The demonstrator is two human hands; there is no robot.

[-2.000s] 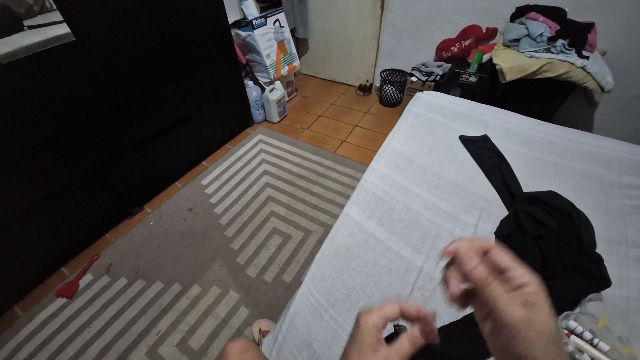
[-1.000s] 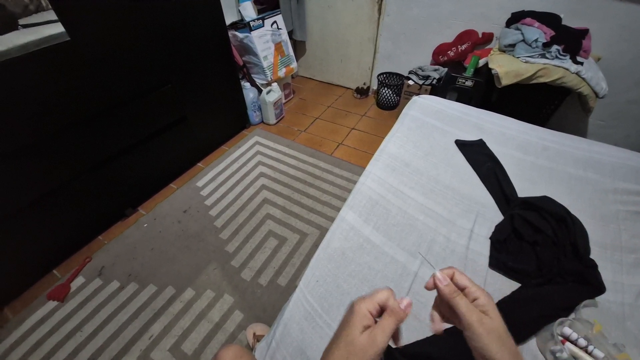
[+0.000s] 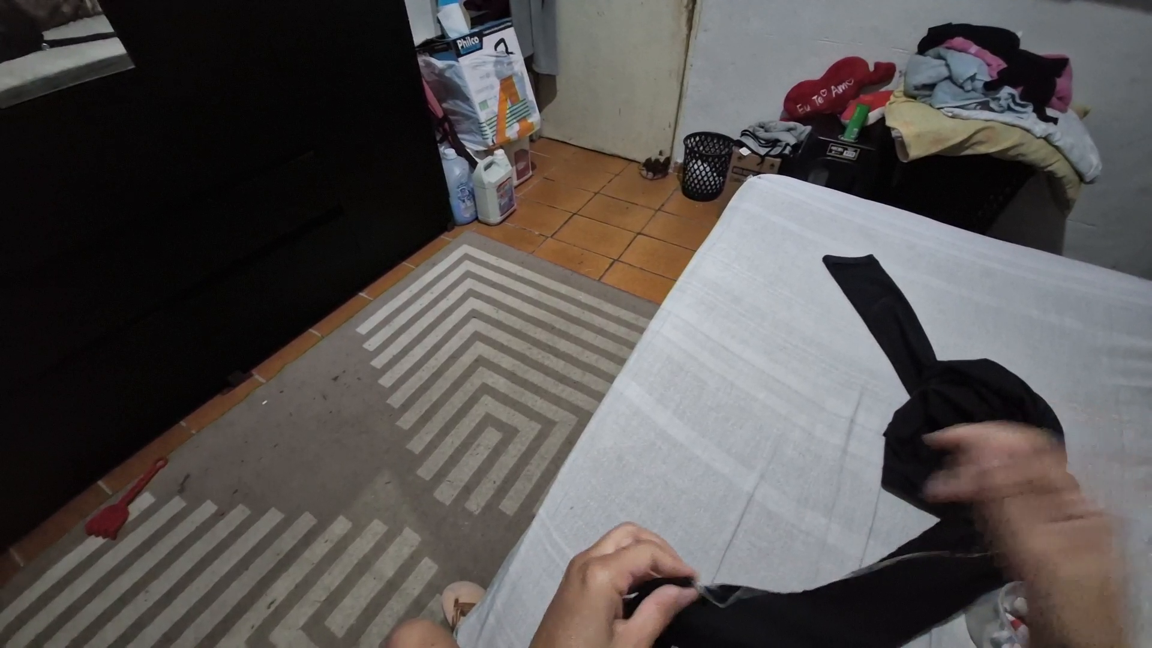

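Note:
A black garment (image 3: 810,612) lies on the bed's white sheet (image 3: 702,432), with a long narrow part stretching away and a bunched part at the right. Between thumb and forefinger, my left hand (image 3: 621,585) pinches the garment's near edge at the bottom centre. A thin thread seems to run along that edge from my fingertips. My right hand (image 3: 999,468) is blurred and raised over the bunched part; whether it holds the needle seen earlier cannot be told. Partly behind my right forearm is a clear container (image 3: 994,616) with small items.
A dark wardrobe (image 3: 207,225) stands at the left beside a striped rug (image 3: 504,360) with a red toy shovel (image 3: 121,508) on it. At the back are plastic jugs (image 3: 495,187), a black mesh bin (image 3: 706,166) and a heap of clothes (image 3: 981,85).
My hands were close together with a needle and thread between them; now they are apart. My left hand has taken hold of the garment's edge, and my right hand has moved up and right.

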